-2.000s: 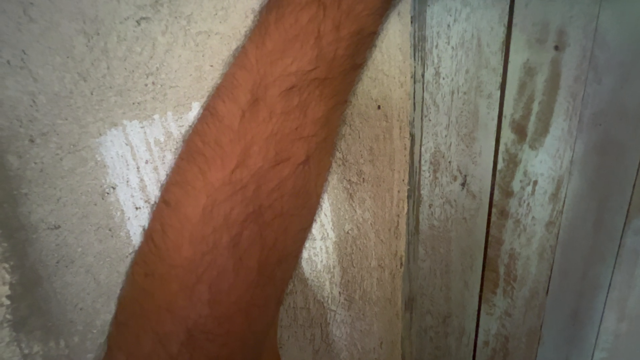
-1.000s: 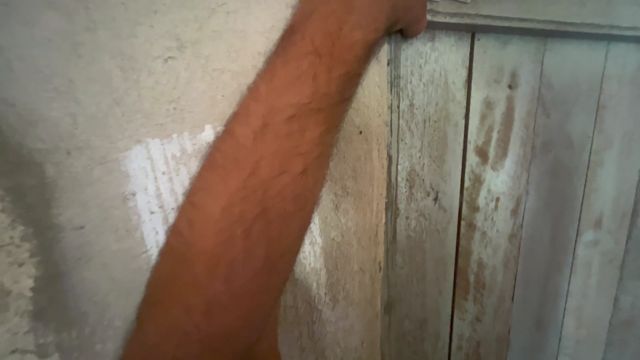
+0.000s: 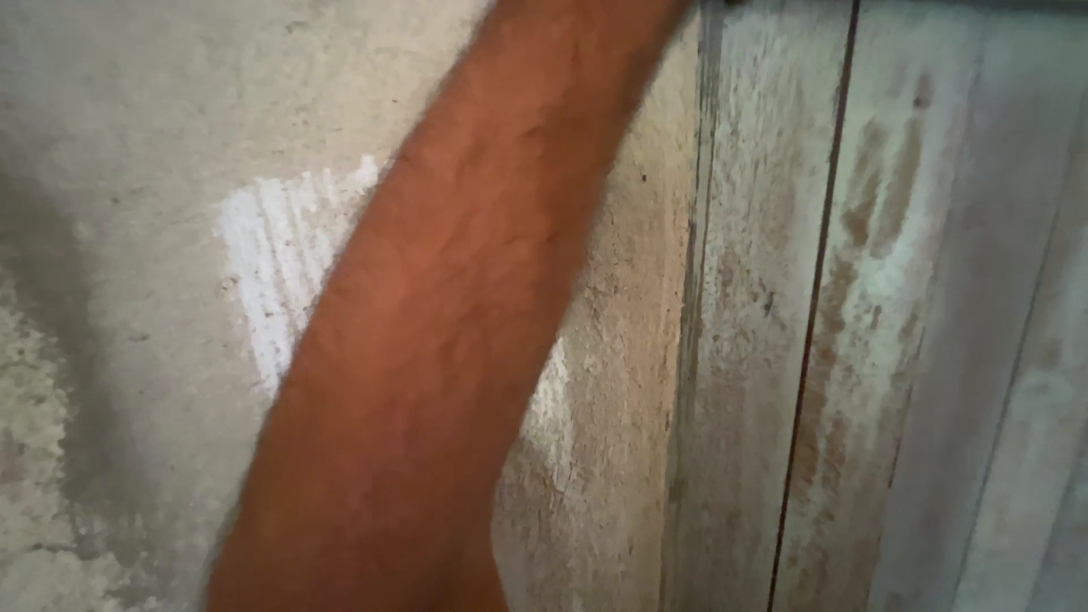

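A bare forearm crosses the head view from the bottom left of centre up to the top edge, in front of a plastered wall (image 3: 170,110). Its hand lies beyond the top edge, so what it holds or touches is hidden; whether it is my left or my right cannot be told. Behind the forearm, a patch of white paint strokes (image 3: 276,263) marks the wall, and a smaller pale patch (image 3: 551,416) shows on its other side. Worn painted wooden boards (image 3: 765,280) stand upright to the right. No hand is visible.
A narrow upright strip of wood (image 3: 693,340) runs where the wall meets the boards. Dark gaps part some boards. A horizontal edge (image 3: 1003,7) crosses their top. Rough, flaking plaster (image 3: 34,442) covers the lower left.
One second ago part of the hand showed at the top, by the horizontal ledge over the boards; now it is out of view. The view itself has shifted.
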